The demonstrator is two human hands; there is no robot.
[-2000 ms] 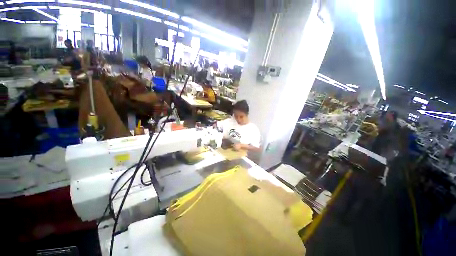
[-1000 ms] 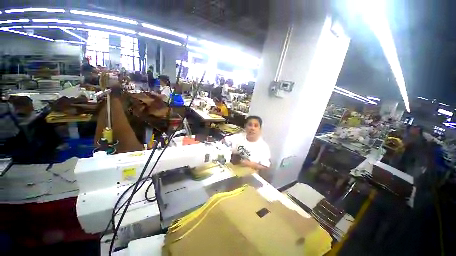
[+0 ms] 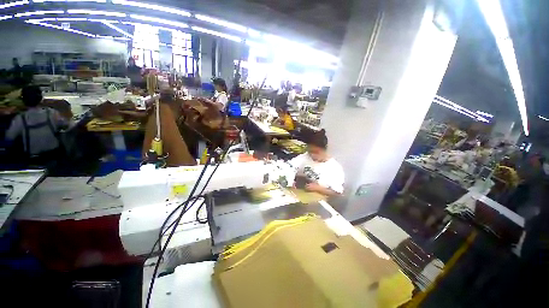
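Note:
Neither of my hands is in the picture. A stack of large tan panels lies nearest in front of me, at the table's edge. Yellow fabric strips run along its left and upper edge, and yellow fabric shows at its right corner. A small dark rectangle is on the top panel. Behind the stack stands a white industrial sewing machine with a long arm and black cables looping over it. A seated person in a white shirt bends over a tan piece at the machine's far end.
A white pillar stands behind the seated person. Striped dark-brown pieces lie on a stand right of the tan stack, beside a yellow floor line. White sheets lie at left above a red block. Another person is at far left.
The view has swung left, so the machine, stack and pillar sit farther right in the picture. The seated person's head, raised a second ago, is bowed again. The person at far left now shows clearly.

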